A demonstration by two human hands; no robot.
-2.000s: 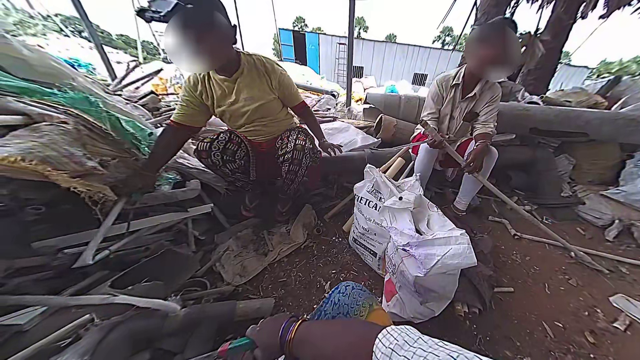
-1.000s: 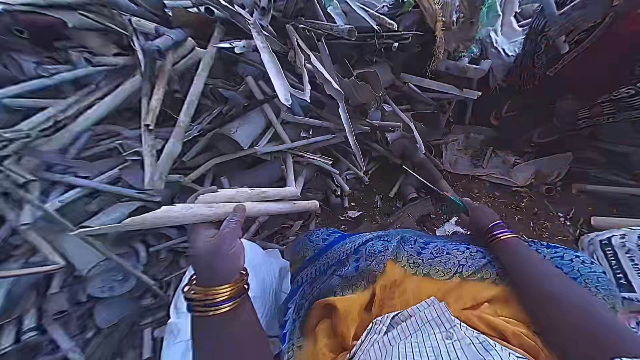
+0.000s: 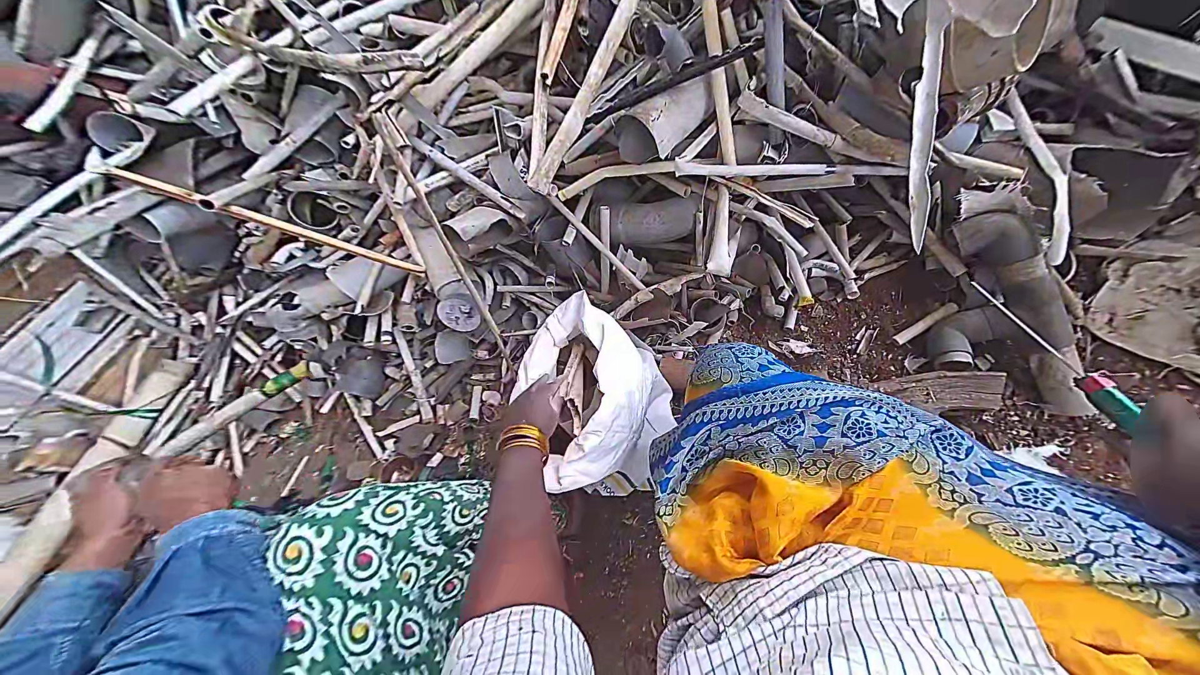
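My left hand [image 3: 536, 410], with gold-coloured bangles at the wrist, is at the mouth of a white woven sack [image 3: 623, 398], its fingers around pale scrap pieces [image 3: 576, 380] that stand partly inside the opening. The lower parts of these pieces are hidden by the sack. At the right edge my right hand [image 3: 1164, 450], blurred and partly cut off, grips the green and red handle of a tool with a thin metal blade [image 3: 1027, 328]. The blade points up and left, beside a grey pipe elbow [image 3: 1017, 248].
A large heap of broken plastic pipes [image 3: 656, 220] spreads across the upper view. A person in blue jeans [image 3: 192, 600] is close on the left, hands [image 3: 155, 502] low by a long pipe. Green patterned cloth [image 3: 384, 572] lies between us. A flat wood piece [image 3: 942, 389] rests on the soil.
My left hand has moved from holding pale pieces over the heap to the sack's mouth. My right hand still holds the tool. The view has swung left and down from two seated people.
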